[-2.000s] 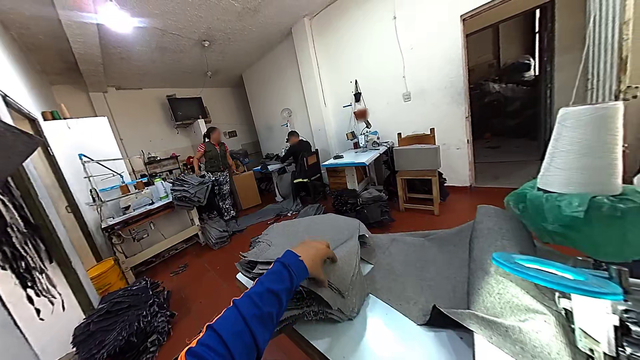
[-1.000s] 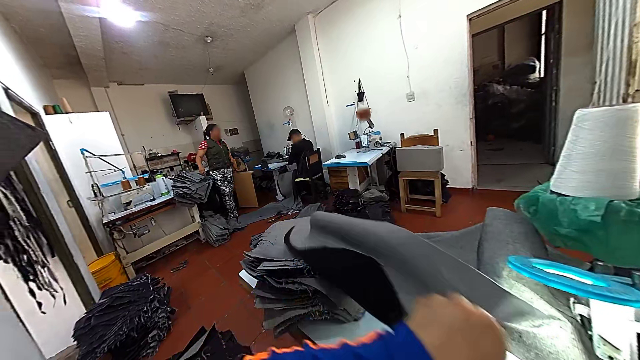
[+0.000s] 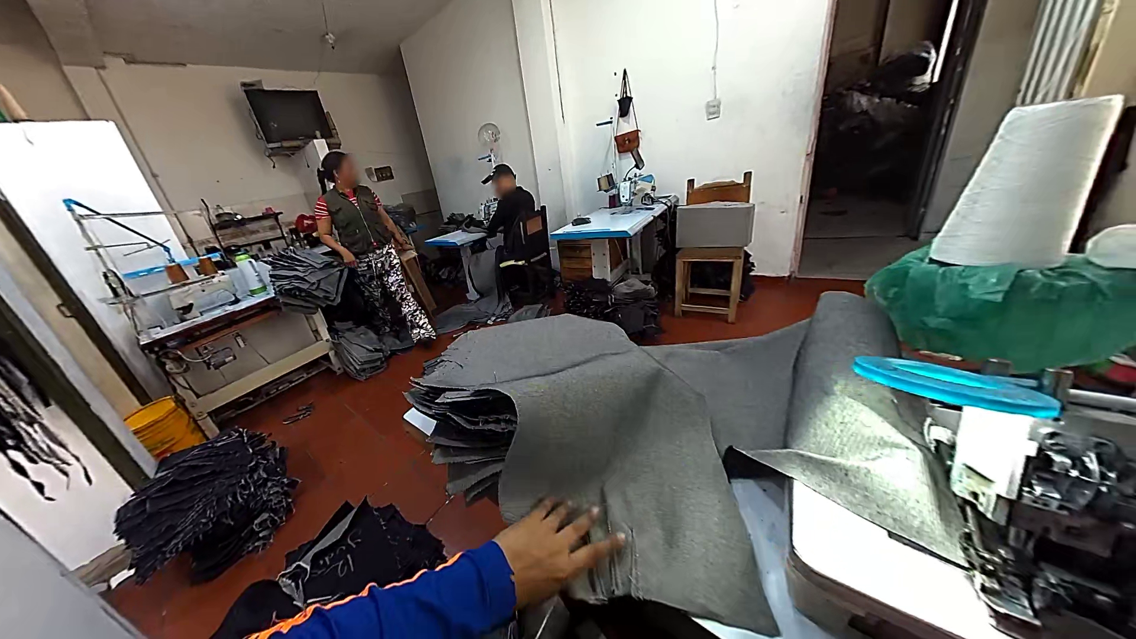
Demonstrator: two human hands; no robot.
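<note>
My left hand (image 3: 561, 552), in a blue sleeve with orange trim, lies palm down on a large grey fabric panel (image 3: 612, 435) at the bottom middle. Its fingers are spread and pinch nothing. The panel drapes over a stack of cut grey and dark fabric pieces (image 3: 461, 426) and hangs down at the front. Behind and to the right, more grey cloth rises in a fold (image 3: 839, 373) beside a sewing machine (image 3: 1047, 506). My right hand is not in view.
A blue ring (image 3: 958, 383) and a white thread cone (image 3: 1025, 186) stand at right. Dark fabric bundles (image 3: 209, 501) lie on the floor at left, near a yellow bucket (image 3: 164, 426). One person (image 3: 364, 231) stands; another (image 3: 513, 217) sits at a far machine table.
One second ago the grey panel was lifted and folded in the air near my hand; now it lies over the stack, with my left hand resting on it.
</note>
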